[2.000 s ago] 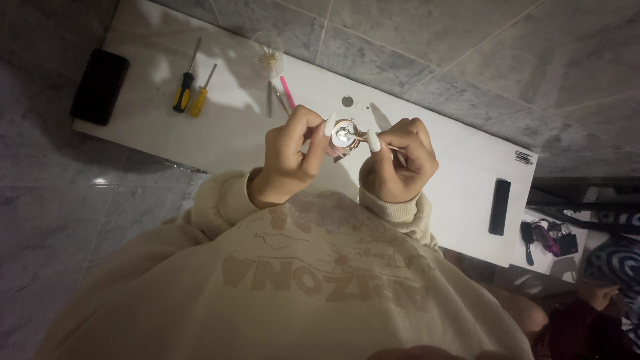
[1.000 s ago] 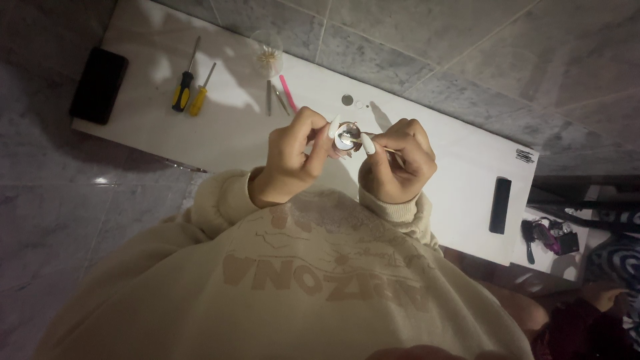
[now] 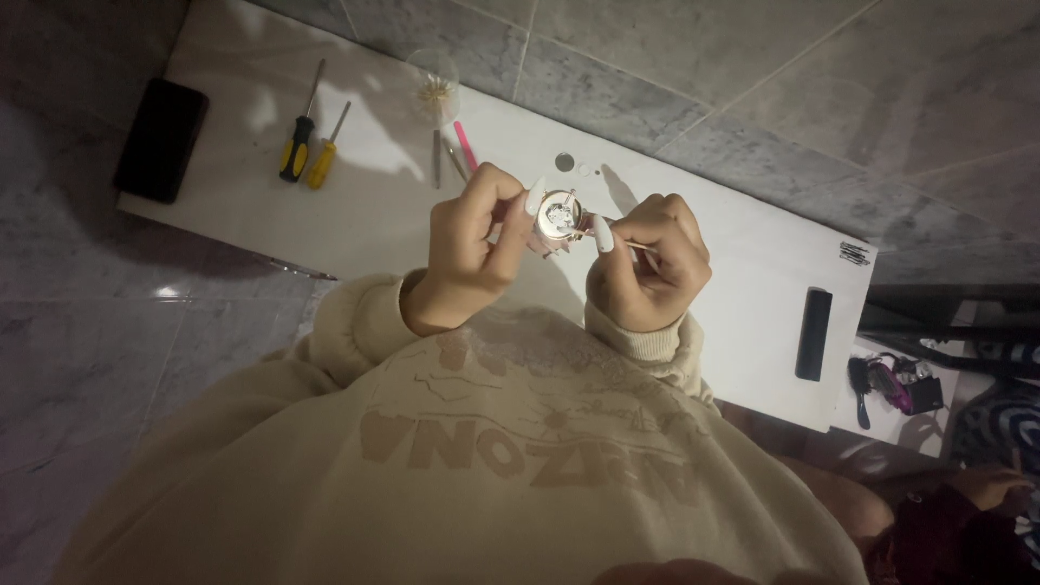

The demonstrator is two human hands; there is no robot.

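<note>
Above the white table, my left hand (image 3: 479, 252) grips an opened wristwatch (image 3: 559, 216) by its edge, with its metal inner works showing. My right hand (image 3: 650, 264) pinches a thin cotton swab or stick (image 3: 638, 244), whose near end reaches the right lower rim of the watch. Just beyond the watch lie a round dark disc (image 3: 565, 162), a small pale disc (image 3: 584, 170) and a tiny dark piece (image 3: 597, 172). Fingers hide part of the watch's edge.
On the white table (image 3: 756, 252) lie a black phone (image 3: 161, 140), two screwdrivers (image 3: 297, 150) (image 3: 322, 166), thin tools (image 3: 437, 158), a pink stick (image 3: 465, 145), a clear cup of swabs (image 3: 434, 88) and a black case (image 3: 813, 334). Another person's hand (image 3: 991, 486) is at lower right.
</note>
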